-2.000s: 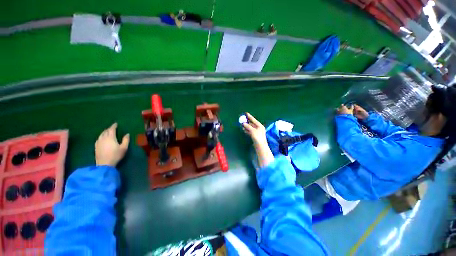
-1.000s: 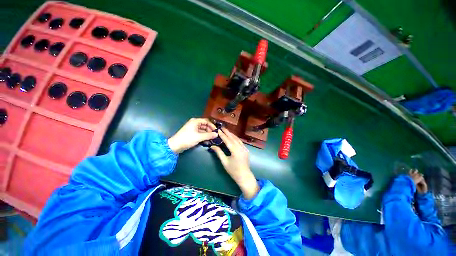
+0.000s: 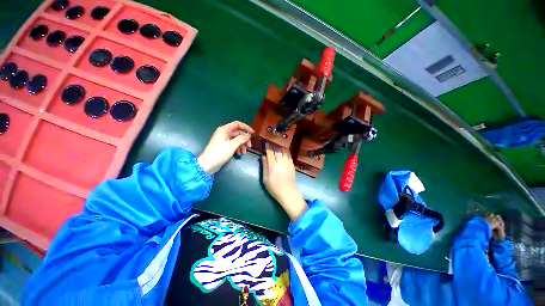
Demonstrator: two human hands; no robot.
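The red-brown toggle clamp fixture [image 3: 311,122] stands on the green bench in front of me. Its left red handle [image 3: 327,62] points up and away, and its right red handle [image 3: 349,173] points down toward me. My left hand [image 3: 226,145] is at the fixture's near left corner, fingers curled; whether it holds anything cannot be told. My right hand [image 3: 281,176] has its fingertips at the fixture's front edge, under the left station. What lies beneath those fingertips is hidden. The pink compartment tray [image 3: 128,128] at the left bears round black parts [image 3: 123,110], in groups of up to three per cell.
A light blue cloth bundle with a black strap [image 3: 414,216] lies right of the fixture. Another person's blue sleeve [image 3: 472,254] and hands are at the far right. The green back panel with a clipped paper [image 3: 439,57] runs along the bench's far side.
My hands have moved apart; both were together at a small black part before the fixture. My right fingertips have moved onto the fixture's front edge. The black part no longer shows there. The view has shifted slightly.
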